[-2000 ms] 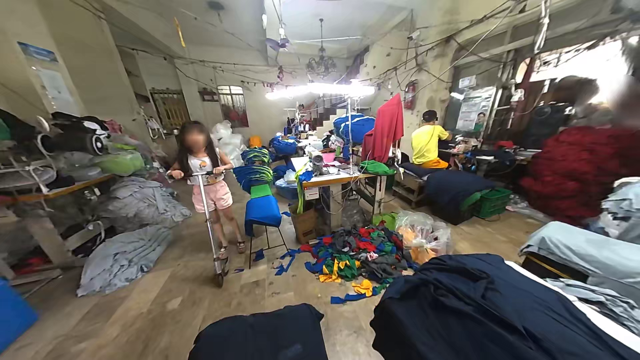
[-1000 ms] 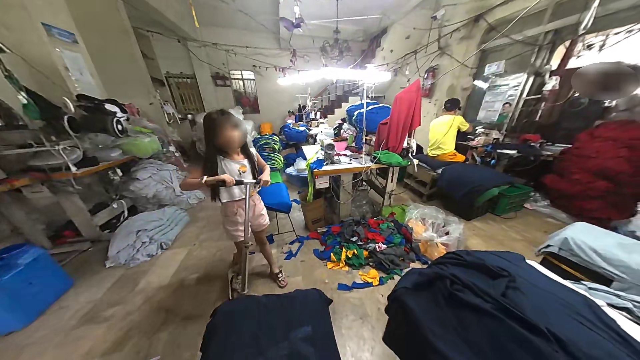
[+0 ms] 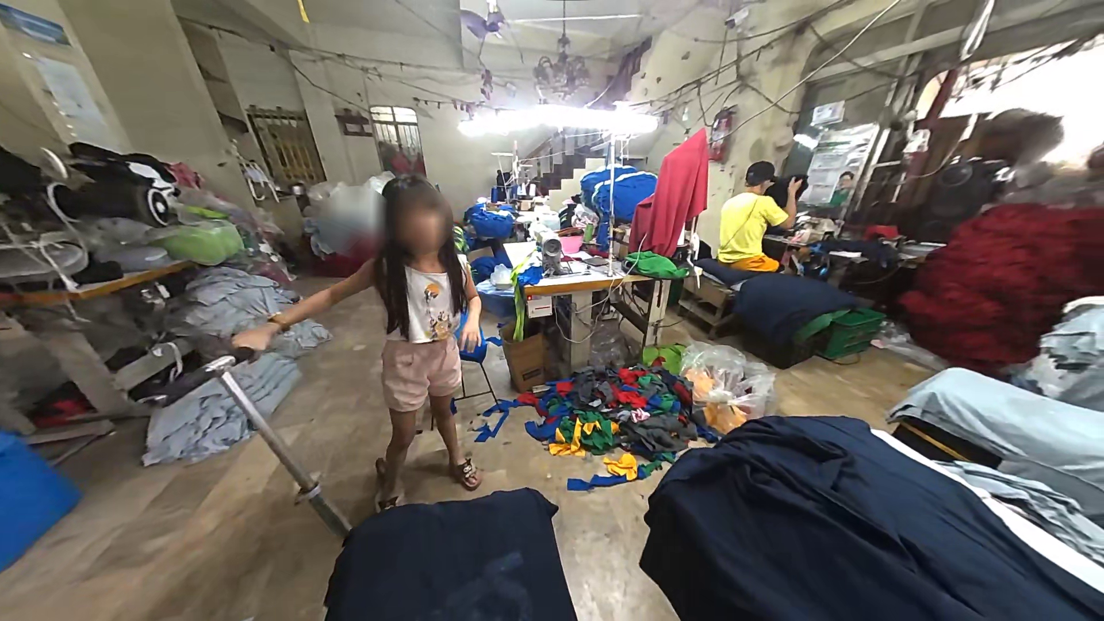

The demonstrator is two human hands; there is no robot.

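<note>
Neither my left hand nor my right hand shows in the head view. Nearest to me, at the bottom centre, lies dark navy cloth (image 3: 448, 561) with a flat top. A larger heap of navy fabric (image 3: 802, 517) drapes over something at the lower right, with a white edge along its right side. A person stands just beyond the centre cloth, one arm stretched out to the handlebar of a metal scooter (image 3: 280, 435), which leans towards the floor behind the cloth.
Colourful fabric scraps (image 3: 621, 414) cover the floor beside a clear plastic bag (image 3: 729, 384). Behind them stands a sewing table (image 3: 586, 280). A person in yellow sits at the right near a green crate (image 3: 849, 335). Grey cloth (image 3: 220, 405) and a blue object (image 3: 30, 496) are at the left.
The person with the scooter has come nearer. Both hands were on the handlebar earlier; now one arm reaches out sideways to it, and the scooter stands tilted at the left.
</note>
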